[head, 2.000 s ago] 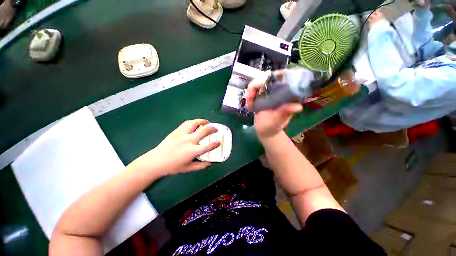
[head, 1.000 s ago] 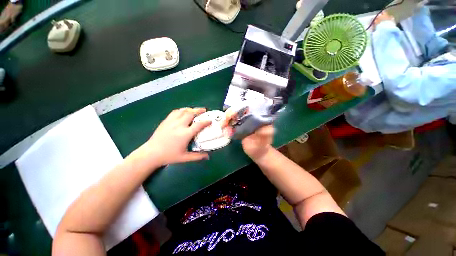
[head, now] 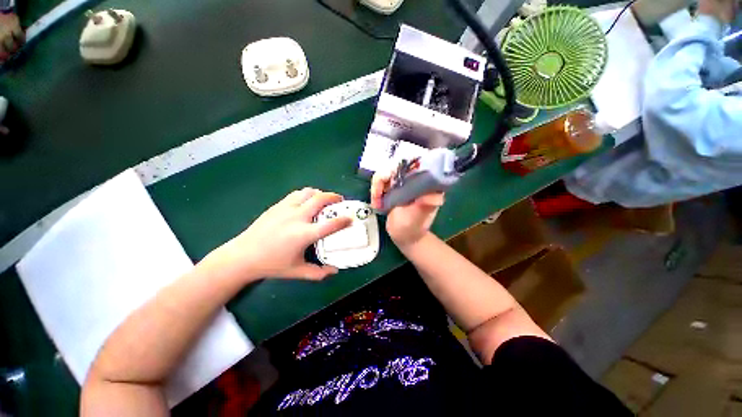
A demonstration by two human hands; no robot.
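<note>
A cream plug-in housing (head: 348,241) lies on the green bench, with round recesses showing at its far edge. My left hand (head: 289,232) grips its left side, fingers over its top and thumb at its near edge. My right hand (head: 411,213) is closed around a grey electric screwdriver (head: 423,177) just right of the housing. The driver's front points towards the housing's far right corner; whether the bit touches it cannot be told. A thick black cord (head: 506,89) rises from the driver's rear. The screw feeder (head: 429,91) stands just beyond my right hand.
A metal rail (head: 268,134) divides bench and belt. Housings with prongs (head: 275,67) lie on the belt. A white sheet (head: 122,269) lies under my left forearm. A green fan (head: 549,59) and amber bottle (head: 561,137) stand right of the feeder. A person's blue sleeve (head: 691,89) is at right; cartons (head: 521,273) lie below.
My right hand brought the screwdriver from over the feeder down to the housing and is now slightly back from its middle. My left hand stayed at the housing. Belt housings shifted right.
</note>
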